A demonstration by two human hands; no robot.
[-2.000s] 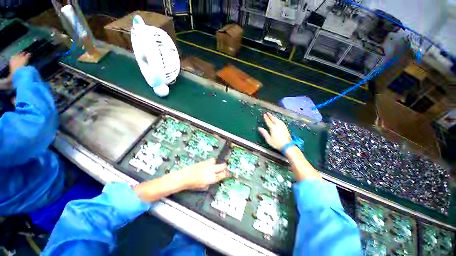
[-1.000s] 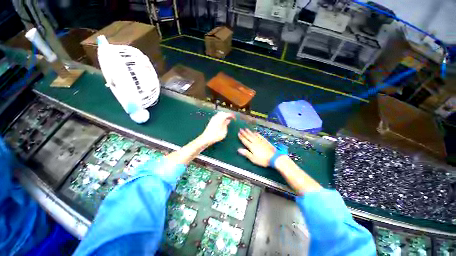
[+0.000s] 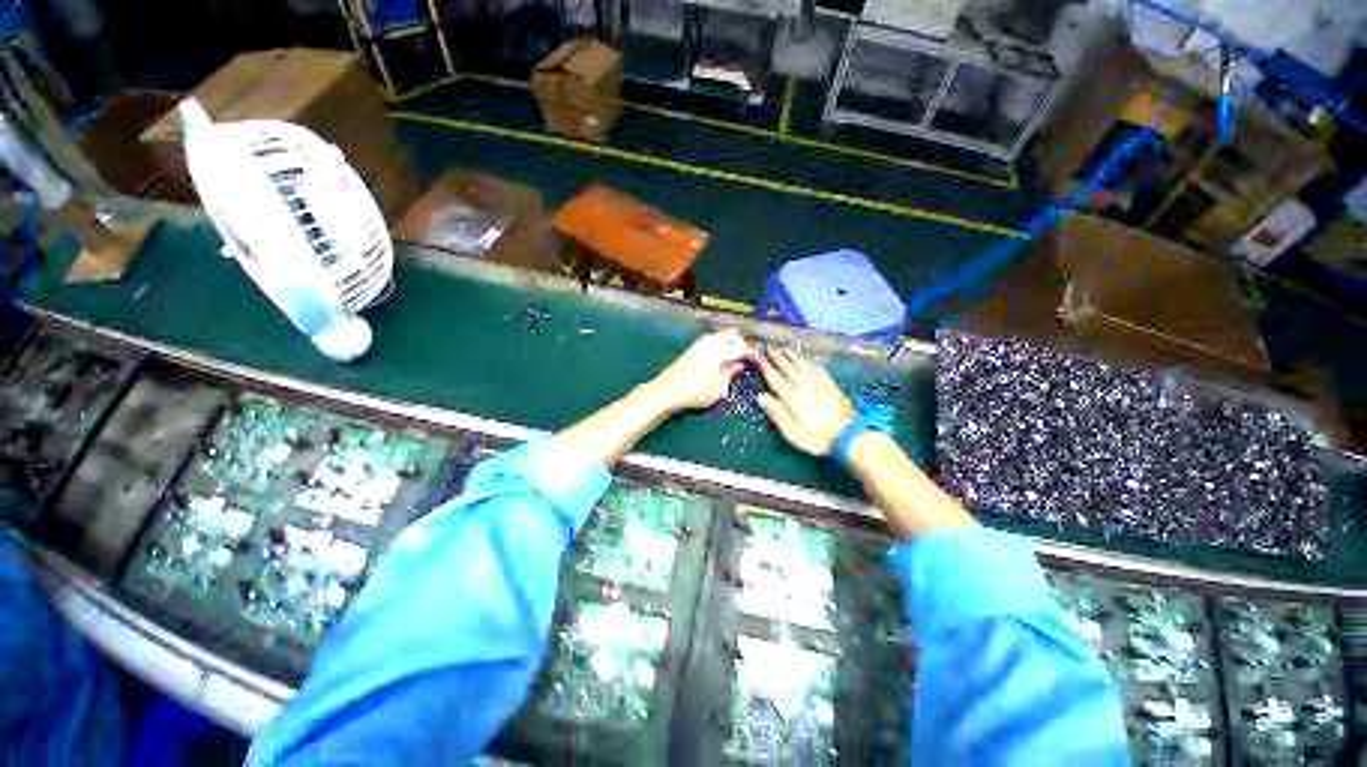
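My left hand (image 3: pixel 711 370) and my right hand (image 3: pixel 807 402) are side by side on the green mat (image 3: pixel 465 352), fingertips close together at a loose pile of small dark components (image 3: pixel 745 393). The fingers partly hide the pile; I cannot tell whether either hand grips a piece. A blue strap (image 3: pixel 852 436) is on my right wrist. Green circuit boards (image 3: pixel 612 653) lie in dark frames on the conveyor, below my forearms; my sleeves cover some of them.
A large heap of glittering components (image 3: pixel 1124 450) lies at the right of the mat. A white fan (image 3: pixel 293 217) stands at the left. Beyond the mat are a blue stool (image 3: pixel 835 294), an orange stool (image 3: pixel 630 235) and cardboard boxes (image 3: pixel 577 87). A neighbour's blue sleeve (image 3: pixel 53 659) shows at lower left.
My left hand has gone from the boards to the mat and then right, beside my right hand. The view has shifted, and the frames of boards sit differently on the conveyor.
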